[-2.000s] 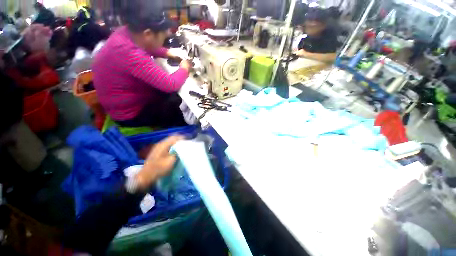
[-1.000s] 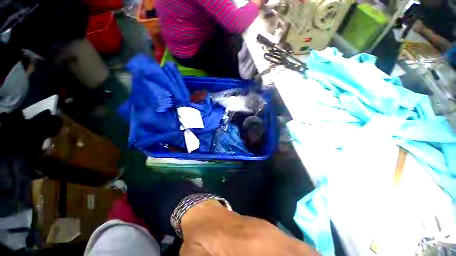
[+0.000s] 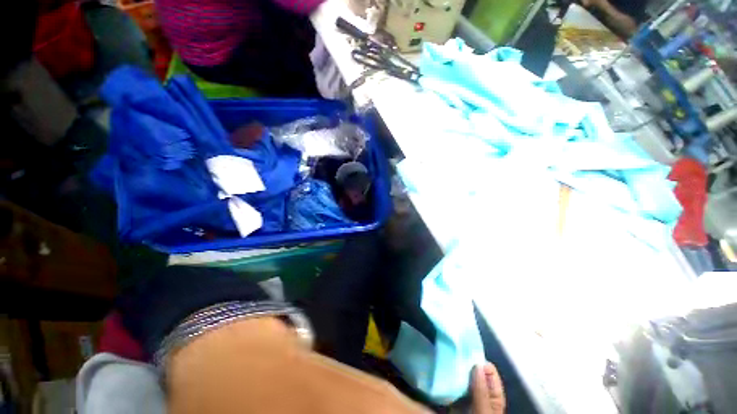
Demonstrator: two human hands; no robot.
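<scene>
My left hand [image 3: 283, 368], with silver bracelets at the wrist, is large at the bottom edge; its fingers are cut off or hidden. Fingertips [image 3: 487, 390], which look like my right hand's, show at the bottom edge against a light-blue fabric strip [image 3: 440, 344]. The strip hangs over the near edge of the white table, its lower end by the fingertips. Whether either hand grips it is hidden. A crumpled light-blue fabric heap [image 3: 517, 105] lies on the table, partly glared to white.
A blue crate [image 3: 267, 239] on the left holds royal-blue fabric [image 3: 170, 162], white pieces [image 3: 236, 174] and clear plastic. Dark scissors [image 3: 376, 58] lie near the neighbour's machine [image 3: 420, 24]. A person in striped pink sits beyond. A narrow brown strip [image 3: 563, 206] lies on the table.
My left hand, earlier raised by the crate with a light-blue strip, is now low at the bottom edge. The view has tilted down. Fingertips have appeared beside the hanging strip.
</scene>
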